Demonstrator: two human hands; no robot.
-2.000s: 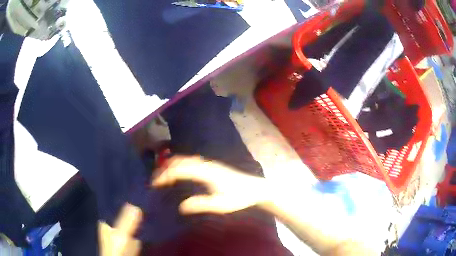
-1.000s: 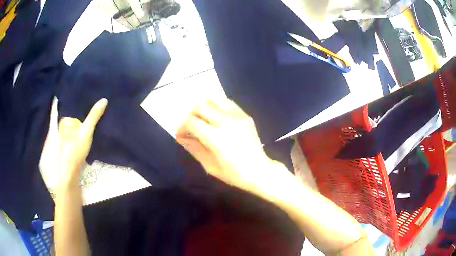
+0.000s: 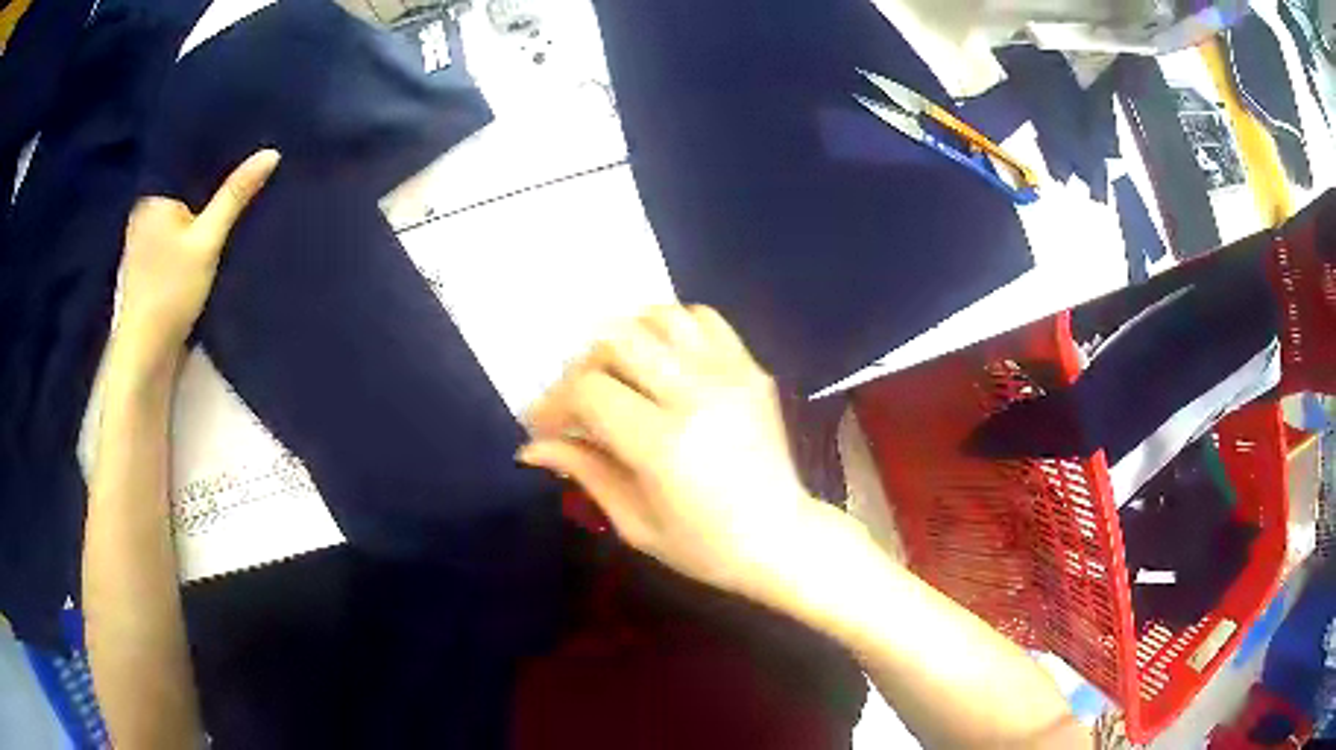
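A dark navy garment piece (image 3: 344, 308) runs from the upper left over the white table (image 3: 513, 279) and down over the lap. My left hand (image 3: 183, 257) lies on its left part, thumb apart, the fingers partly hidden at the cloth. My right hand (image 3: 659, 425) is at the cloth's right edge near the table front, fingers curled and fingertips close together; whether they pinch the edge is not clear. A flat navy panel (image 3: 791, 191) lies to the right, with thread snips (image 3: 949, 135) with blue and orange handles on it.
A red basket (image 3: 1026, 542) with dark and white pieces stands at the right below the table edge. Dark scraps (image 3: 1062, 125) and a yellow strip (image 3: 1245, 132) lie at the upper right. Part of a blue basket (image 3: 66, 681) shows at lower left. Metal machine parts (image 3: 418, 12) show at the top.
The view first swung back from the lap and red basket to the table. In the last second my left hand has moved up along the cloth, and the cloth lies flatter and wider.
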